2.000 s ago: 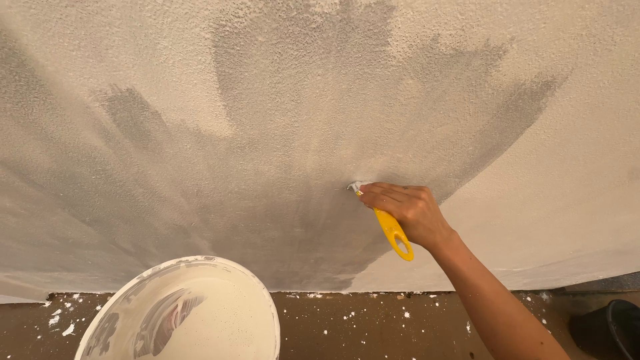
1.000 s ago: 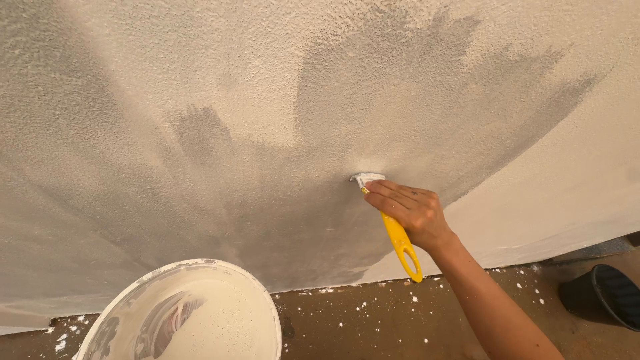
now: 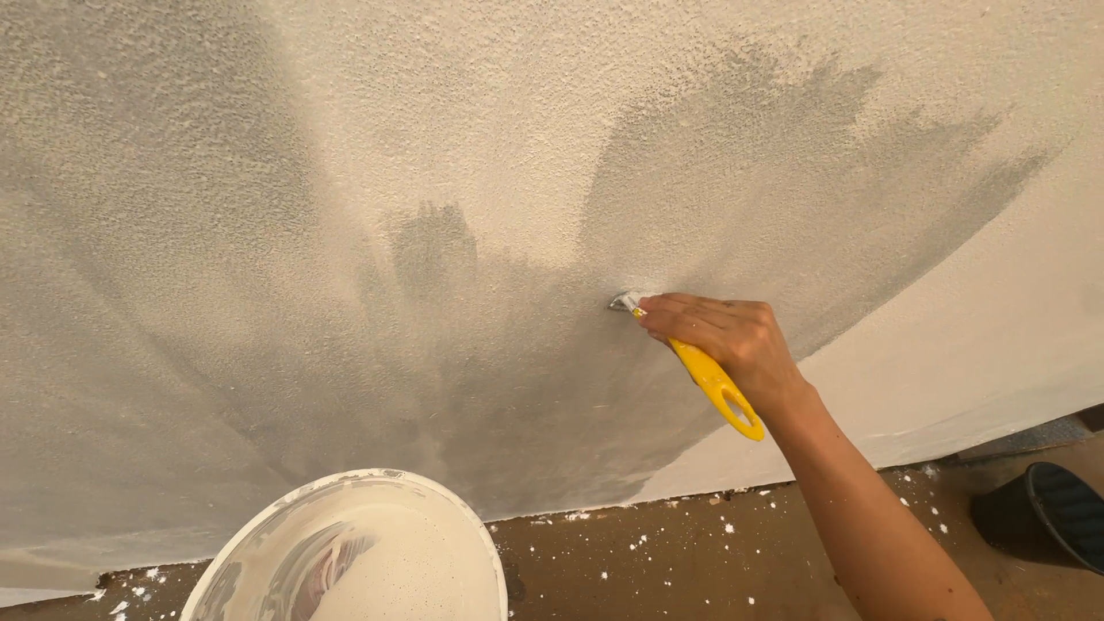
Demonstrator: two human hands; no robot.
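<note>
My right hand [image 3: 724, 341] grips a paintbrush [image 3: 718, 388] near its head, with the yellow plastic handle slanting down to the right. Its paint-coated bristles press on the rough plaster wall [image 3: 483, 345], where grey, damp-looking strokes spread over a paler surface. Below and to the left is a round white bucket [image 3: 496, 561] holding cream-white paint, its inner wall smeared. My left hand is out of the frame; whether it holds the bucket cannot be seen.
A brown floor [image 3: 655, 569] spattered with white paint runs along the wall's foot. At the lower right stands a black bucket [image 3: 1005, 517]. Beyond it, a dark grey object [image 3: 1026, 438] lies by the wall.
The brush stays against the wall in my right hand, its handle changing tilt slightly. The view has shifted, bringing more of the wall's left side and the black bucket into sight.
</note>
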